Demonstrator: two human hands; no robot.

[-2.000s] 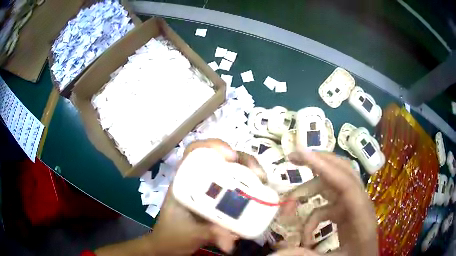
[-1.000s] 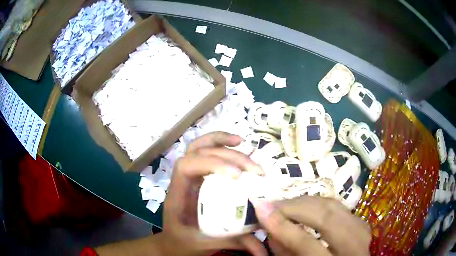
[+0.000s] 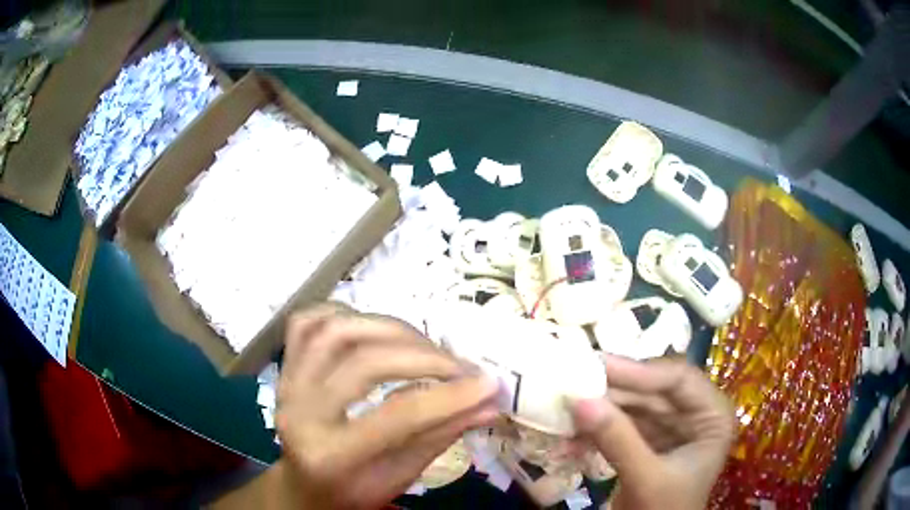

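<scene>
A cream-white housing (image 3: 559, 371) is held between my two hands at the lower middle. Its surface is overexposed, and a thin dark edge shows near my left fingertips. My left hand (image 3: 374, 388) pinches its left end with fingers and thumb. My right hand (image 3: 664, 423) grips its right end. A thin red lead wire (image 3: 540, 298) curves just above the held housing; where its ends go is unclear. More housings (image 3: 573, 241) with dark rectangles lie piled behind my hands. White squares (image 3: 399, 254) are heaped to the left of the pile.
An open carton (image 3: 289, 334) full of white squares stands at left, with a second carton (image 3: 150, 129) of bluish-white pieces behind. A shiny amber bundle (image 3: 783, 359) lies at right. A grey rail (image 3: 479, 75) edges the green bench. A label sheet (image 3: 35, 289) lies far left.
The held housing has turned and moved right; its dark rectangle no longer shows clearly. My right hand now grips its right end. The bench view has shifted left and slightly down.
</scene>
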